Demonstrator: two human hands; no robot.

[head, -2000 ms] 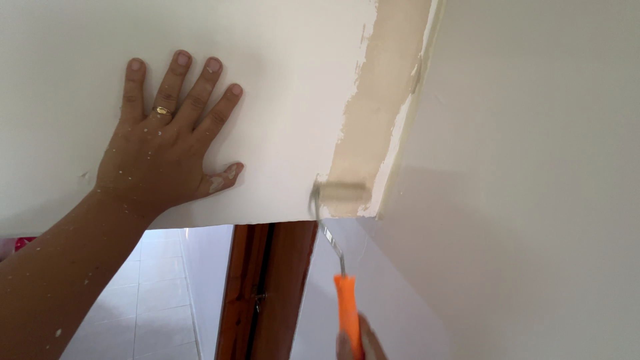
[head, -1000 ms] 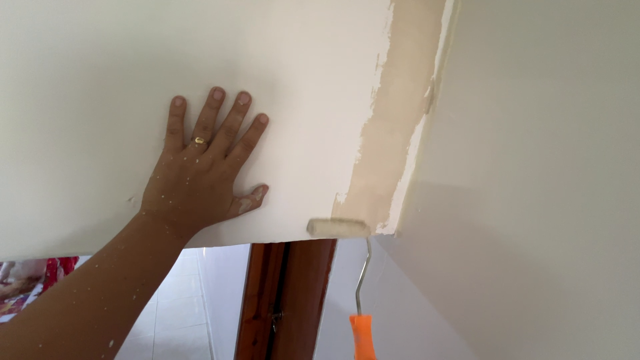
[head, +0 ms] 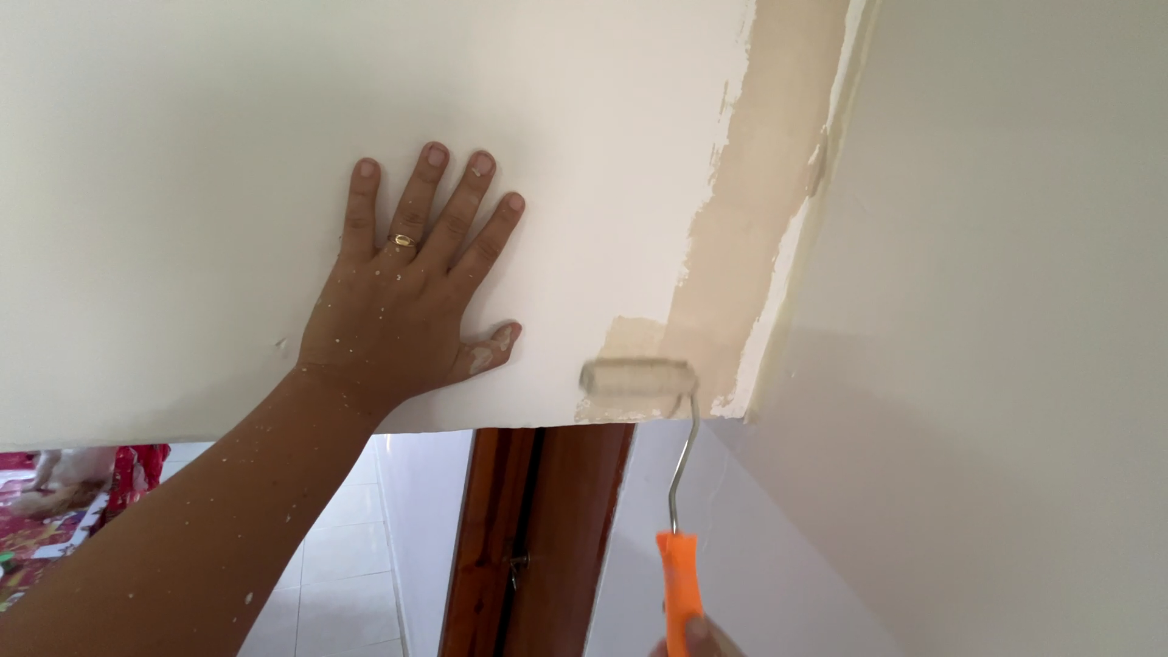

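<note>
My left hand [head: 392, 292], flecked with paint and wearing a gold ring, lies flat with fingers spread on the white wall panel [head: 584, 119]. At the bottom edge of the view my right hand [head: 701, 637] grips the orange handle of a small paint roller [head: 639, 377]; only part of the hand shows. The roller's sleeve, slightly blurred, is at the panel's lower edge, right of my left thumb. A beige paint strip [head: 748, 182] runs up the panel's right side, with a ragged white band beside it. A beige patch [head: 634, 336] shows just above the sleeve.
At right, a grey-white wall [head: 995, 274] meets the panel at a corner. Below the panel's lower edge are a brown wooden door [head: 570, 538] with a key in its lock, a tiled floor [head: 347, 566] and a red patterned cloth [head: 55, 529] at lower left.
The roller has moved left from the beige strip's bottom end, and beige now covers formerly white surface there. My left hand still rests on the panel. The view has shifted.
</note>
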